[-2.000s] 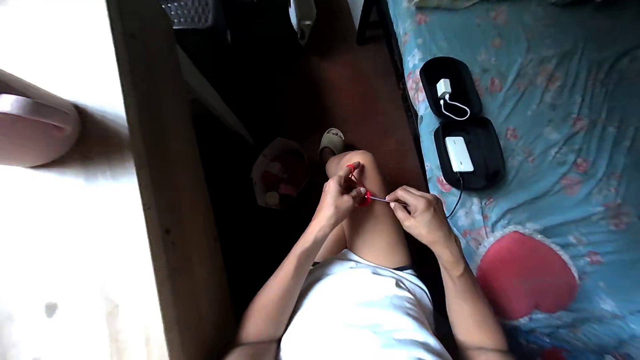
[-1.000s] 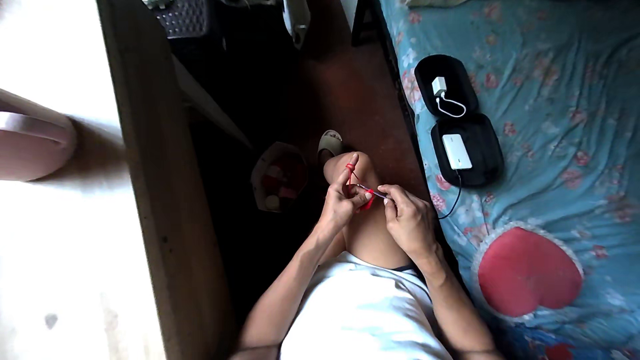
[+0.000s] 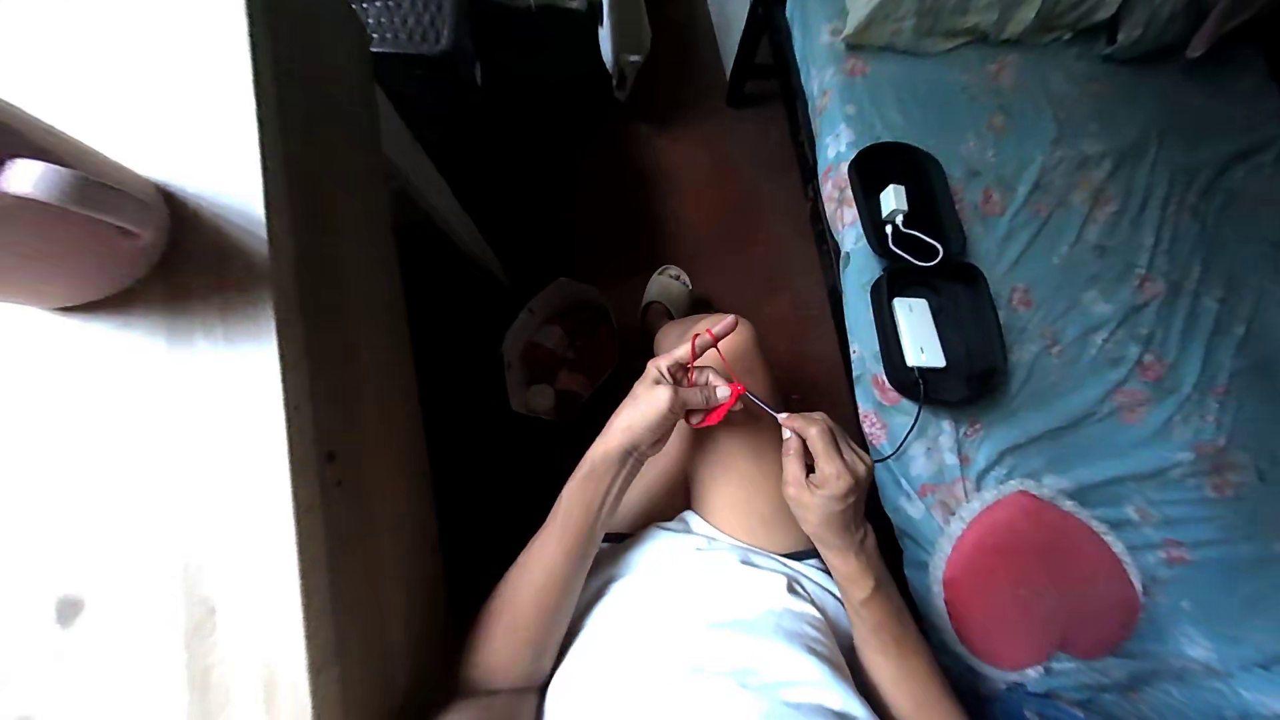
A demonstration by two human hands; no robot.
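Note:
Above my thighs, my left hand pinches a small piece of red crochet work between thumb and fingers. Red yarn loops around its raised index finger. My right hand grips a thin crochet hook, whose far end meets the red piece close to my left fingertips. The hook's tip is too small to make out.
On the left is a pale table with a pink container. A bed on the right bears an open black case, a white power bank, a charger and a red heart-shaped cushion. A bin stands low.
Both hands stay close together over my thighs, with the hook still at the red piece. Small finger movements show, and my left index finger now points more to the right.

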